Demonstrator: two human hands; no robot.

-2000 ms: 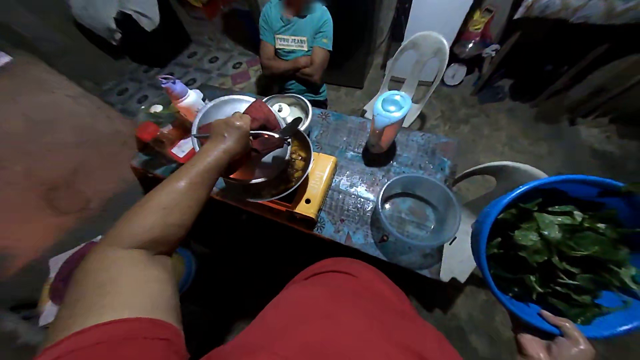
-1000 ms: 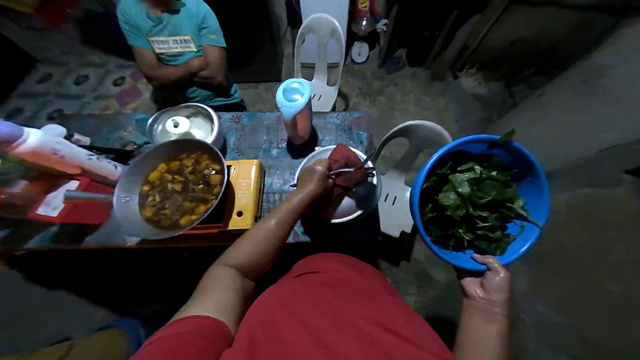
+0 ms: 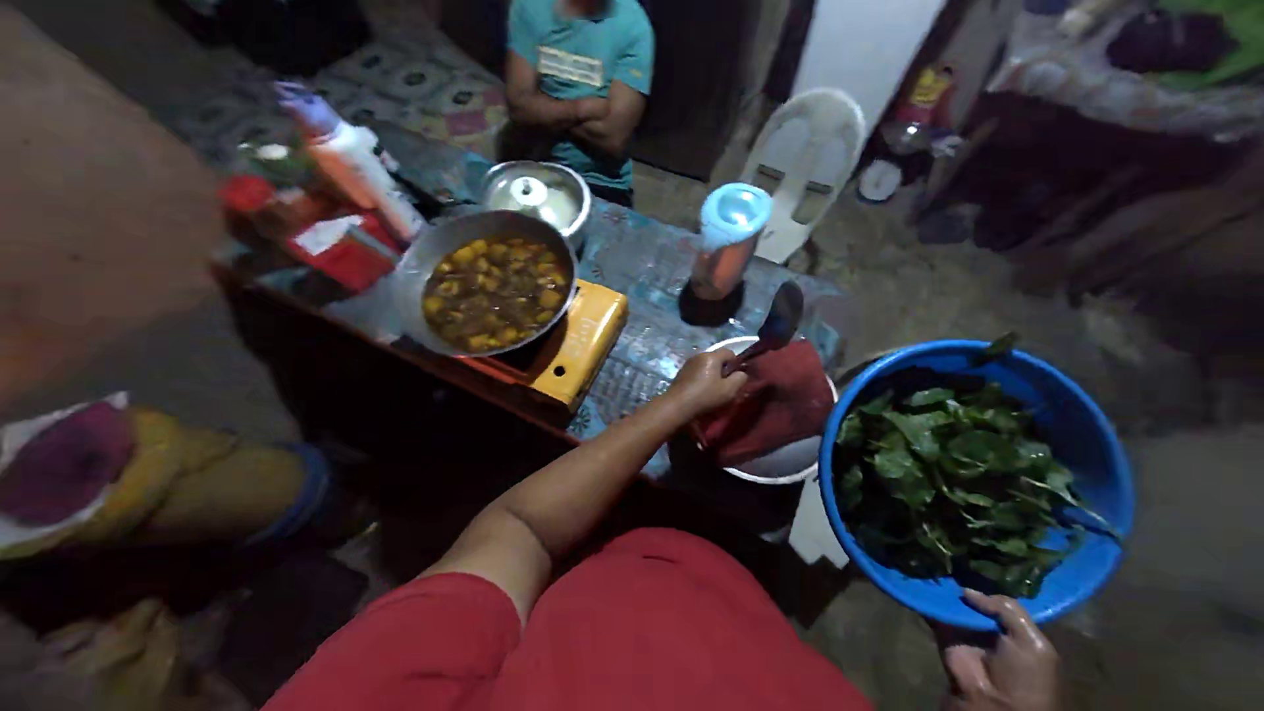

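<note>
My left hand (image 3: 709, 383) grips a dark ladle (image 3: 780, 318) and a red cloth (image 3: 775, 403) over a white-rimmed round container (image 3: 780, 462) at the table's near right corner. The cloth hides much of that container. With my right hand (image 3: 1007, 657) I hold the near rim of a blue plastic basin (image 3: 1104, 434) full of green leaves (image 3: 953, 474), to the right of the table. A metal pan (image 3: 415, 272) of brown stew with yellow chunks (image 3: 494, 296) stands tilted in view on a yellow portable gas stove (image 3: 592, 341).
Behind the pan is a metal pot with a knobbed lid (image 3: 528, 193). A blue-lidded pitcher (image 3: 726, 242) stands on the patterned table (image 3: 637, 257). Bottles (image 3: 355, 163) and a red box (image 3: 346, 252) are at left. A person (image 3: 583, 89) sits beyond the table, near a white plastic chair (image 3: 805, 158).
My left hand has moved from over the pan to the container at the right, carrying the red cloth. The pan's stew is now uncovered to view. My right hand still holds the basin.
</note>
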